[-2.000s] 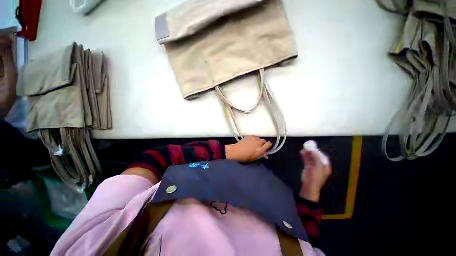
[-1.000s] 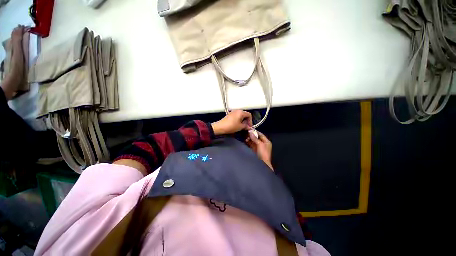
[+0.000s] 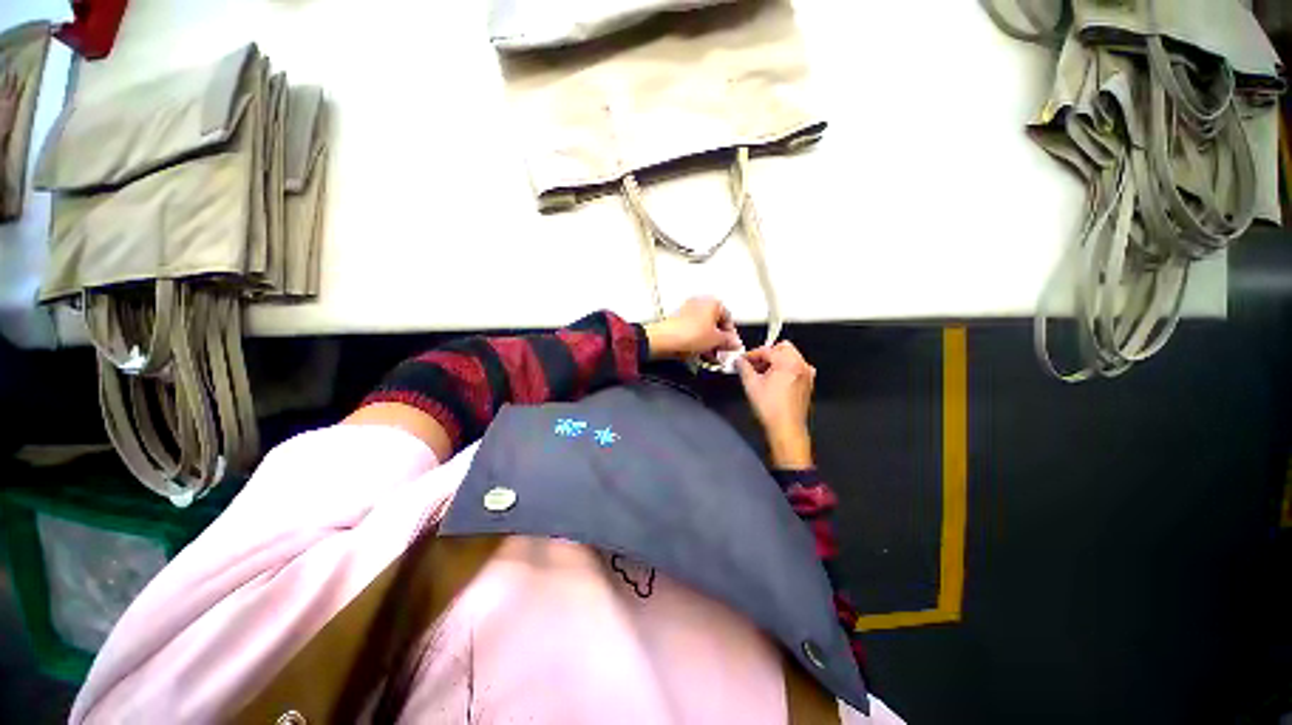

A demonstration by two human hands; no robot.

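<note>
A beige tote bag (image 3: 680, 106) lies flat on the table with its upper panel folded over. Its handles (image 3: 767, 269) hang toward me, down to the table's front edge. My left hand (image 3: 694, 329) holds the lower end of a handle. My right hand (image 3: 784, 385) is close beside it, with its fingertips pinched on a small white tag (image 3: 730, 361) at the handle's end. The fingers partly cover the tag, so I cannot tell how it is fastened.
A neat stack of folded bags (image 3: 156, 213) stands at left, handles hanging over the table edge (image 3: 468, 323). A loose pile of bags (image 3: 1134, 128) with tangled handles lies at right. A green-rimmed bin (image 3: 36, 567) is below left. A red object (image 3: 94, 26) is at top left.
My right hand has come in from the right with the white piece and meets my left hand at the handle. The view has shifted. The person's arm at far left has left the picture.
</note>
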